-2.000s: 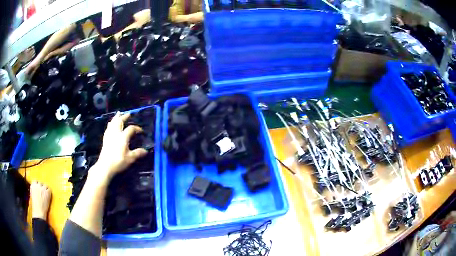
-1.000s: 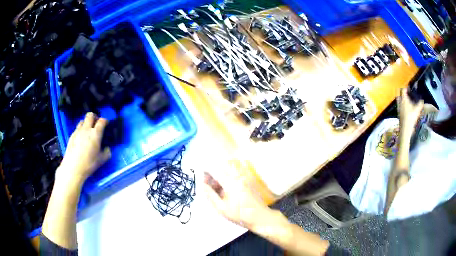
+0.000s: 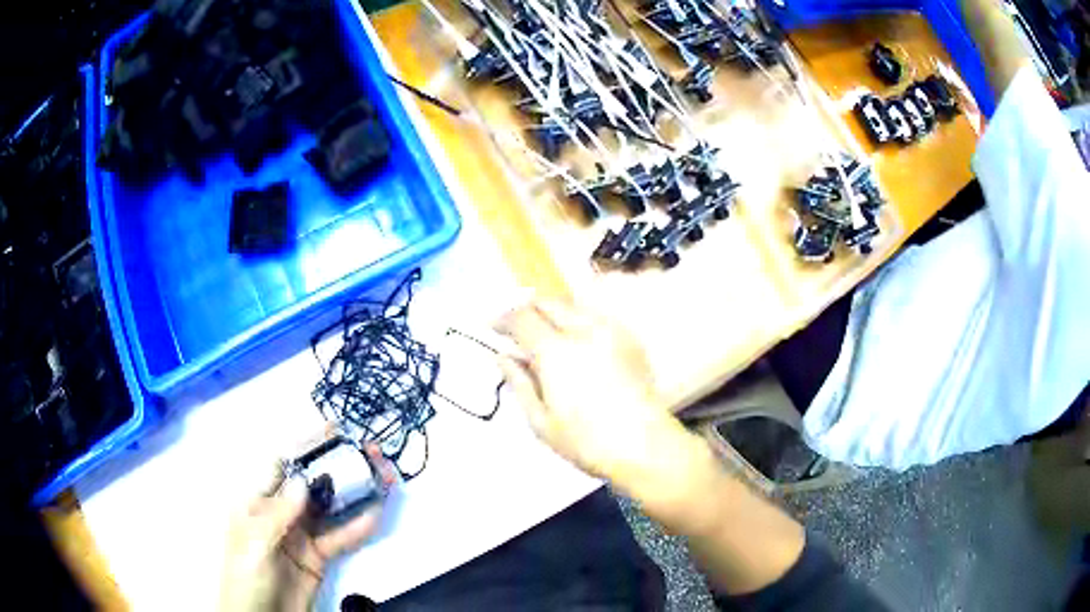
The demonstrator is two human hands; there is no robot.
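My left hand (image 3: 293,532) holds a small black square housing (image 3: 340,481) with a pale, shiny inside, low over the white work sheet (image 3: 478,502). My right hand (image 3: 586,389) pinches one thin black sealing ring (image 3: 484,415) at its fingertips, to the right of a tangled heap of sealing rings (image 3: 380,373). The ring stretches left towards the heap; I cannot tell whether it is free of it. The blue plastic bin (image 3: 299,287) behind holds piled black housings, with one lying apart (image 3: 259,219) on its floor.
A second blue bin (image 3: 90,460) with dark parts is at the left edge. Cable assemblies (image 3: 574,78) and small dark modules (image 3: 837,209) lie to the right. A row of black-and-silver parts (image 3: 905,111) is farther off. A person in a pale top (image 3: 944,323) sits at the right.
My left hand has left the bin and now holds a housing above the sheet. My right hand now pinches a ring. The view has shifted slightly; the neighbouring person has moved.
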